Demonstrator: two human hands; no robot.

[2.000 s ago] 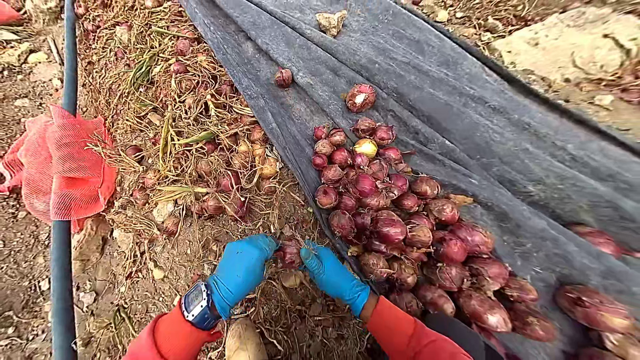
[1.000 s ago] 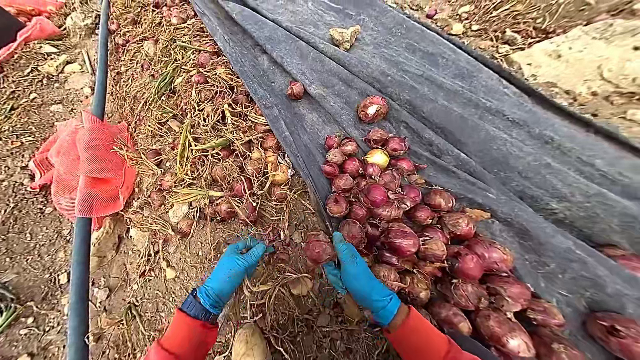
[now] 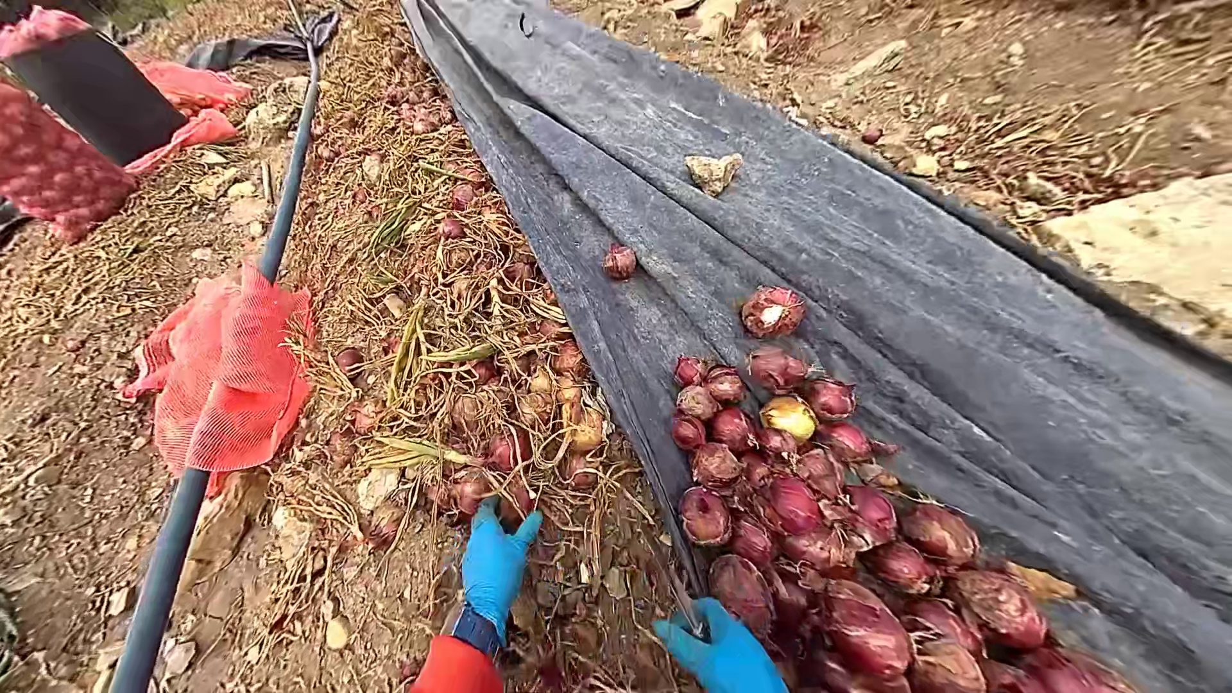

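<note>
My left hand (image 3: 498, 566), in a blue glove, reaches to the red onions (image 3: 510, 449) lying among dry stalks; its fingertips are at one onion, and whether they grip it is unclear. My right hand (image 3: 724, 650), also gloved in blue, is closed on a thin metal tool (image 3: 685, 599), seemingly a blade, beside the dark cloth's edge. A pile of red onions (image 3: 794, 505) lies right by that hand on the dark cloth (image 3: 866, 279). A yellowish onion (image 3: 788, 417) sits in the pile, and a single small red onion (image 3: 619, 262) lies apart, further up.
A red mesh sack (image 3: 231, 371) is draped over a dark hose (image 3: 173, 549) at the left. Behind it stand a filled mesh sack (image 3: 58, 159) and a dark crate-like panel (image 3: 96, 91). A stone (image 3: 713, 173) rests on the cloth; a large rock (image 3: 1155, 245) lies right.
My left hand has moved forward to the onions among the stalks. The onion at my right hand one second ago is no longer there. The view has tilted up.
</note>
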